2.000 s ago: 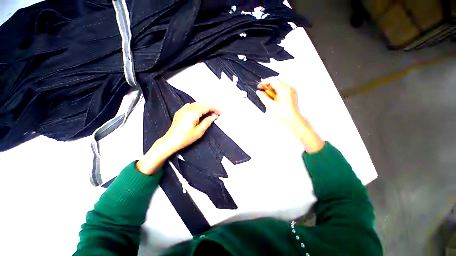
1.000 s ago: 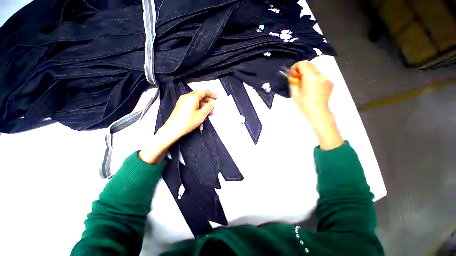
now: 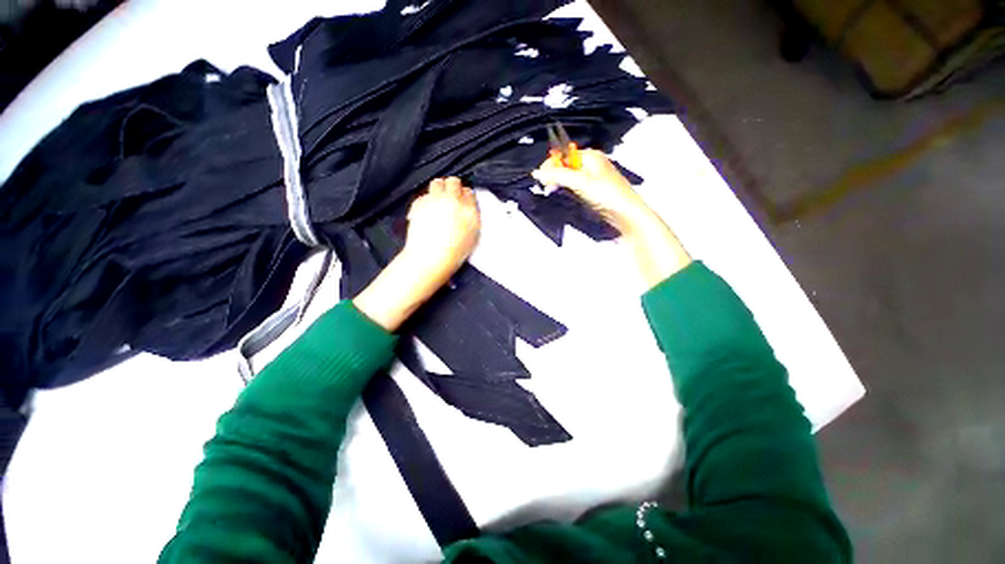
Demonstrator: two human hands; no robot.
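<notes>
A large bundle of dark fabric strips (image 3: 165,209) lies across the table, gathered by a grey-white tie strip (image 3: 289,165). My right hand (image 3: 595,182) holds orange thread snips (image 3: 564,152), their blades pointing up over the strip ends. My left hand (image 3: 444,220) is at the near edge of the bundle with its fingers curled; what is under the fingers is hidden. Pointed strip ends (image 3: 496,408) fan out toward me, below my left hand. Small white tabs (image 3: 559,96) lie among the strip ends at the right.
The white table (image 3: 760,342) has a rounded left side and a corner at the right. A brown-yellow padded bale or cart (image 3: 898,44) stands on the grey floor at the upper right. The tie strip's loose tail hangs down beside my left sleeve.
My left hand has moved up to the bundle's near edge and its fingers have curled. My right hand has moved left with the snips, whose blades now show. The whole view has shifted.
</notes>
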